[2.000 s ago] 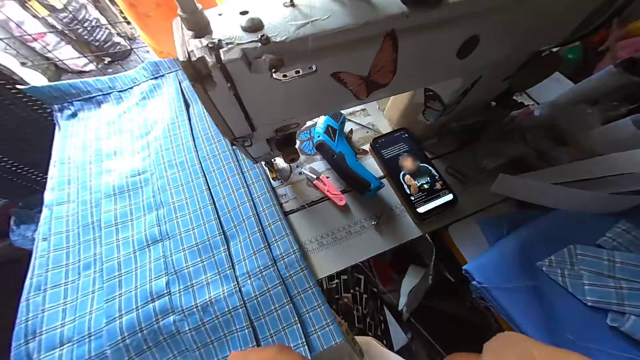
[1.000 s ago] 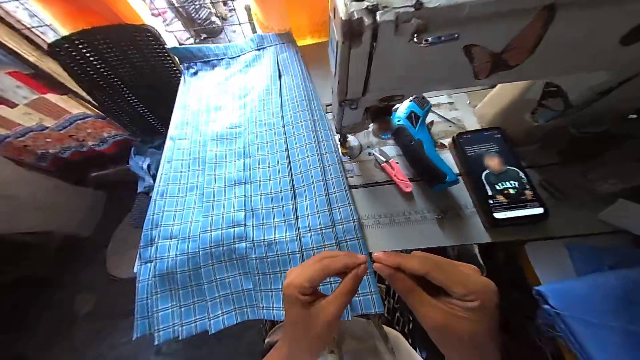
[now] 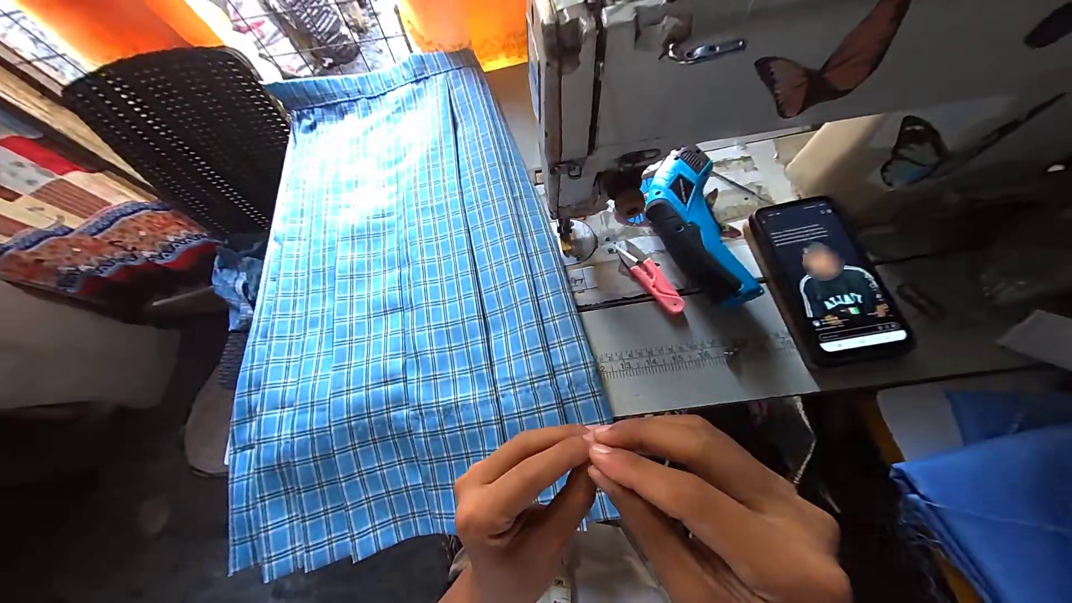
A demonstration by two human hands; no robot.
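Observation:
My left hand (image 3: 528, 494) and my right hand (image 3: 712, 502) meet fingertip to fingertip at the lower centre, over the lower right edge of a blue plaid pleated skirt (image 3: 402, 318). Whether something tiny is pinched between the fingers cannot be told. The skirt lies spread to the left of a sewing machine (image 3: 670, 75) with butterfly decals. On the machine's bed rest pink thread snips (image 3: 655, 281), a blue and black cordless power tool (image 3: 699, 230) and a smartphone (image 3: 829, 285) with a lit screen.
A ruler scale (image 3: 687, 360) runs along the bed's front edge. Blue fabric (image 3: 997, 502) lies at the lower right. A black perforated chair back (image 3: 184, 134) stands at the left, near a patterned cloth (image 3: 117, 251). Orange cloth (image 3: 465, 29) hangs behind the skirt.
Two seconds ago the hands showed only partly at the lower edge; now both are raised with fingertips together, much as one second ago. The view has swung left since the first frame.

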